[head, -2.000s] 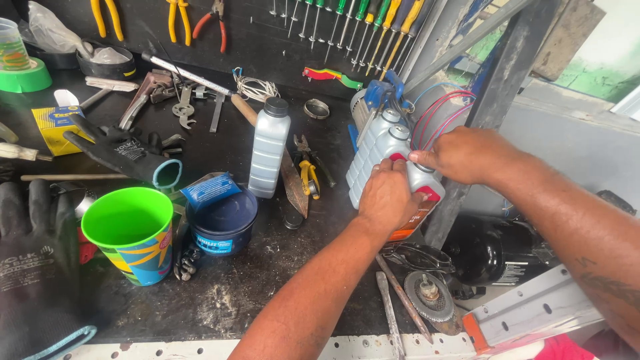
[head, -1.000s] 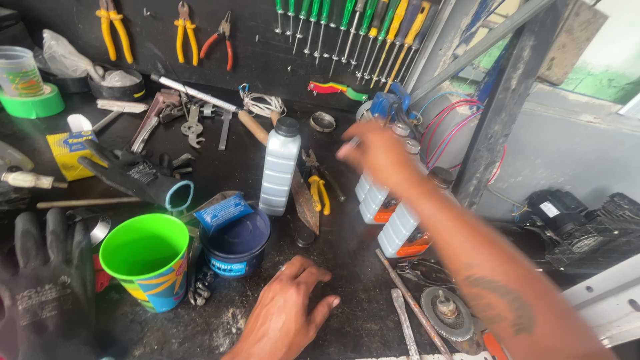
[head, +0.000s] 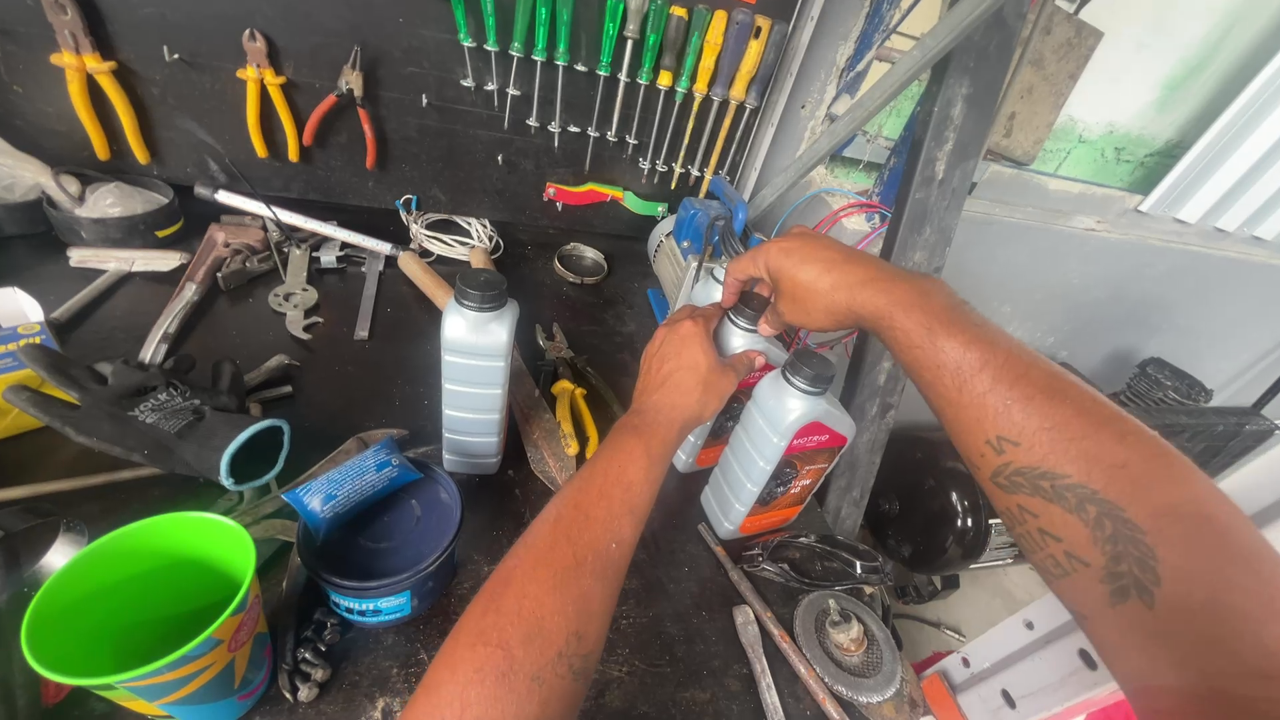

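Several grey plastic oil bottles stand on the black workbench. My right hand (head: 800,280) has its fingers on the black cap of the middle bottle (head: 743,345) at the right. Around the shoulder of that same bottle my left hand (head: 690,370) is closed. The front bottle (head: 780,450), capped and with a pink and orange label, stands nearest me beside it. Behind my right hand another bottle (head: 708,288) is mostly hidden. Further left, a capped bottle (head: 480,375) stands apart, next to yellow-handled pliers (head: 570,400).
A green cup (head: 145,610), a dark blue tub (head: 385,540) and a black work glove (head: 150,410) lie to the left. A wire wheel (head: 848,645) and metal bars (head: 765,620) are at the front right. Screwdrivers (head: 600,70) hang behind; a metal post (head: 915,230) rises at the right.
My left hand has moved from the bench up to the middle bottle. My right hand, raised above the bottles one second ago, is now at its cap.
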